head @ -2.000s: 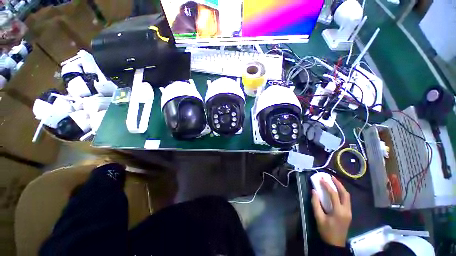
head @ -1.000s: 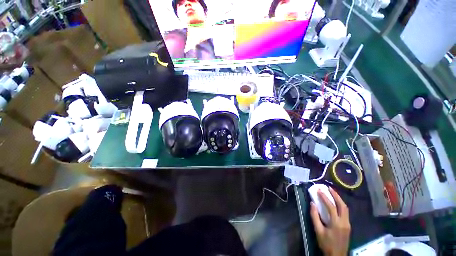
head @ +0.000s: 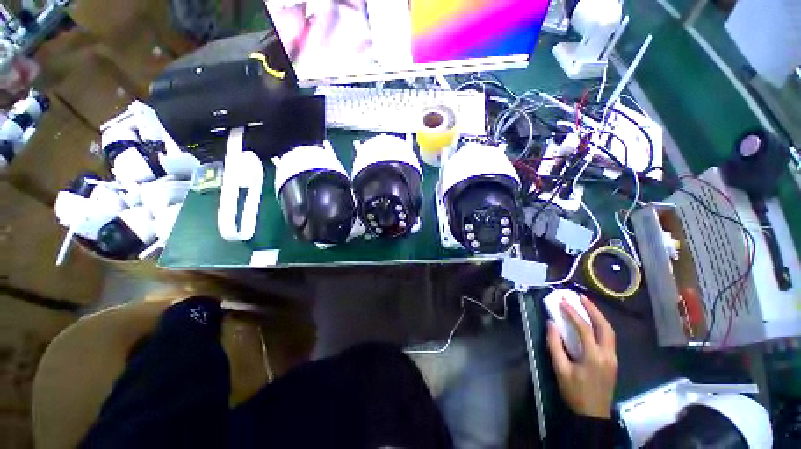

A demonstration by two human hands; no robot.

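My right hand [head: 587,361] rests over the white computer mouse [head: 566,317] at the lower right, fingers along its sides and top. My left hand is not in view. Three dome cameras with white caps and black balls stand in a row on the green bench: the left one [head: 318,207] has its ball turned so that no LEDs show, the middle one [head: 387,200] and the right one [head: 481,210] show LED rings and lenses. The monitor [head: 404,39] shows a split picture, its top cut off by the frame edge.
A keyboard [head: 400,109] and yellow-white roll [head: 436,136] lie behind the cameras. Tangled wires and a white box [head: 637,145] stand right of them. A yellow-ringed tape roll [head: 612,272], an open grey metal box [head: 667,289] and another camera [head: 703,425] are at right. A black case [head: 220,92] is at left.
The view dipped down and came back up, so the bench shifted in the frame. The middle and right camera balls have turned slightly. The monitor picture changed. My right hand stays on the mouse.
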